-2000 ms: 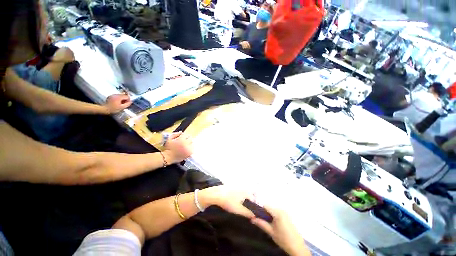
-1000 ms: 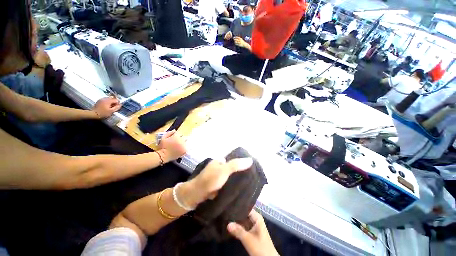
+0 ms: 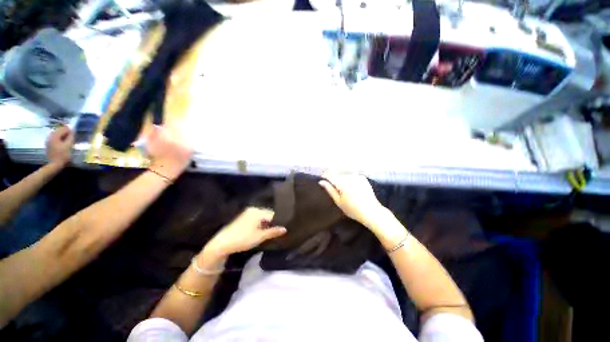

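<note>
A dark brown garment piece [image 3: 311,214] lies over my lap, its top at the table's front edge. A flat brown waistband strip [image 3: 284,202] runs down its left side. My left hand [image 3: 249,230] grips the cloth at the lower left of the strip, thumb on top. My right hand [image 3: 349,194] holds the upper right edge of the cloth near the table edge. Both hands are bare and somewhat blurred. The fingers under the cloth are hidden.
A white sewing machine [image 3: 522,87] stands at the right back, with a black strap [image 3: 421,40] over it. Black fabric strips [image 3: 144,90] lie on tan cardboard [image 3: 179,83]. Another person's arms [image 3: 87,227] reach in at left. A blue crate [image 3: 528,287] stands below right.
The view has turned down and right. The cloth, raised and bunched a second ago, now lies flatter at the table edge and lap. My hands have moved apart onto its two sides.
</note>
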